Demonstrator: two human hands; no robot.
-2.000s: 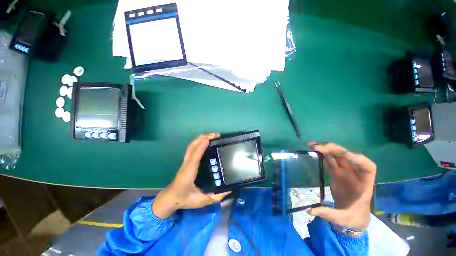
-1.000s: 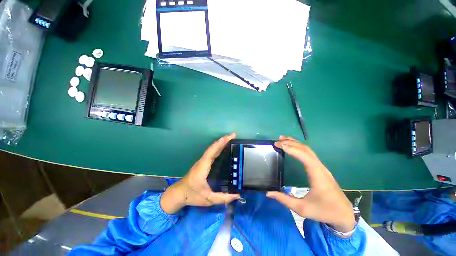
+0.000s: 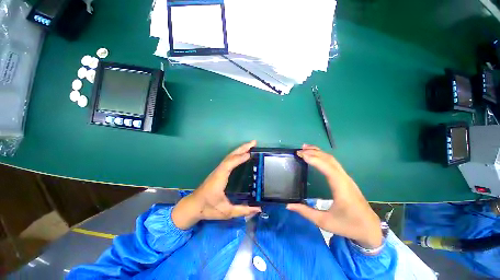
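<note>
A black panel meter (image 3: 284,176) is held between both hands near the bench's front edge, its grey screen facing up and its button row with a blue line on the left. The front cover lies against the meter's face. My left hand (image 3: 216,191) grips the left side, thumb at the lower edge and fingertips at the upper. My right hand (image 3: 342,199) holds the right side at the upper and lower corners. Whether the cover is fully seated cannot be told.
Another meter (image 3: 121,95) stands at left beside round white caps (image 3: 82,73). White backing sheets (image 3: 274,33) with a black frame overlay (image 3: 197,27) lie at the back. Tweezers (image 3: 323,117) lie right of centre. More meters (image 3: 458,144) stand right by a white-grey box (image 3: 485,158). A black hose (image 3: 466,244) is lower right.
The front cover, earlier held apart in my right hand, now lies on the meter's face. Both hands have come together around the meter, which has turned slightly. The view has shifted.
</note>
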